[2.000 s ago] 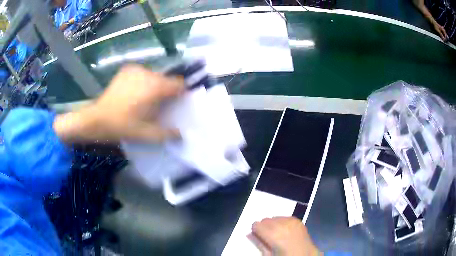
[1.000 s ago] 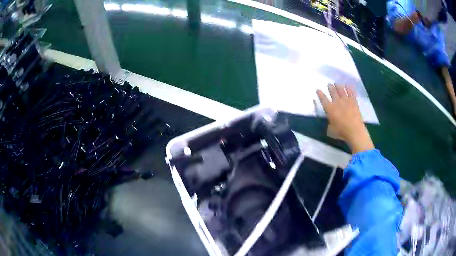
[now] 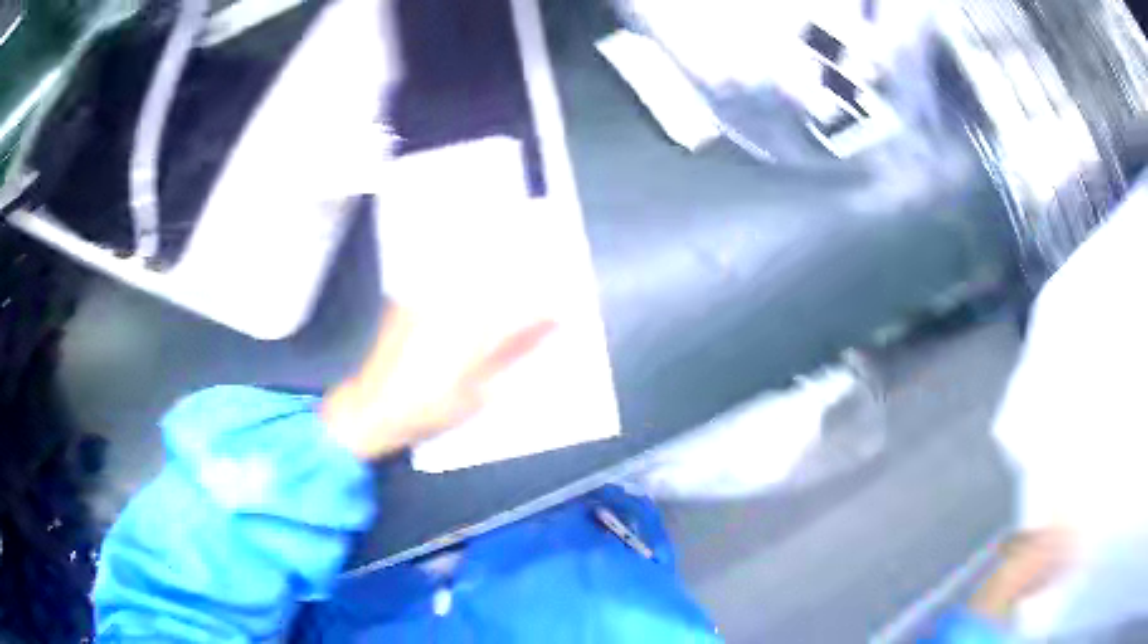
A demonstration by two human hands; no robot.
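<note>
The adhesive backing sheet [image 3: 504,252] lies on the dark mat, its near part plain white and its far part covered by black pieces. My left hand [image 3: 428,377] is blurred over its near left side, fingers apart, with no held thing visible. My right hand [image 3: 1026,566] is at the lower right edge, partly hidden, gripping a large white sheet [image 3: 1089,390] that runs out of the picture. The white projector housing [image 3: 283,214], open with a dark inside, sits left of the backing sheet, cut off by the top edge.
A clear bag of white and black parts [image 3: 806,88] is at the top right, with a loose white strip [image 3: 661,91] beside it. Shiny clear trays [image 3: 1020,113] stand at the far right. Crumpled clear plastic [image 3: 781,434] hangs by the bench's front edge. Dark tangled cables are at the left edge.
The view has swung down and right. My right hand has left the conveyor, and a white sheet is now in it at the right. The housing rests at the left; my left hand is over the backing sheet.
</note>
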